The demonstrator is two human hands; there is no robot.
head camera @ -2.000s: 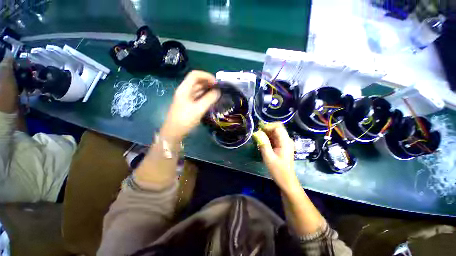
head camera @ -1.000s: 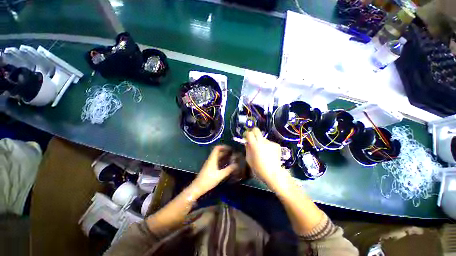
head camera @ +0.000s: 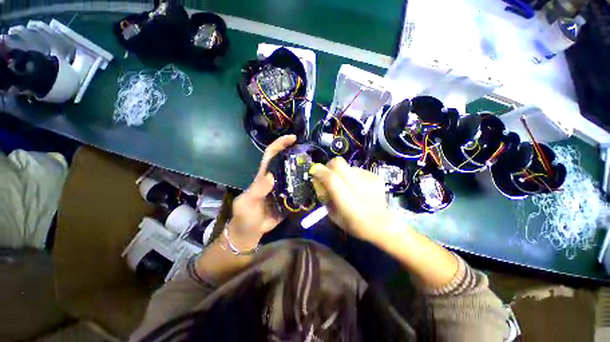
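My left hand (head camera: 253, 207) holds a black camera module (head camera: 279, 190) with its open side up, showing a silvery circuit board (head camera: 299, 179). My right hand (head camera: 351, 197) is at the right side of the module, its fingers pinching a small yellow thing (head camera: 317, 169), perhaps tweezers or a finger cover; I cannot tell. A short white bar (head camera: 314, 217) sticks out below the right fingers. A yellow-orange wire (head camera: 292, 204) curves along the module's lower rim. Just behind the module stands an open white housing (head camera: 361, 89) with red and yellow wires inside.
A housing with a module on top (head camera: 274, 83) stands behind my left hand. Several wired housings (head camera: 418, 127) line the right. Black modules (head camera: 167, 37) and white loops (head camera: 139, 97) lie left. A box of cameras (head camera: 164, 234) is below left. A sleeve (head camera: 27, 197) shows at far left.
The module has come up from the bench edge into clear view in my left hand. My right hand has moved from the open housing to the module's board.
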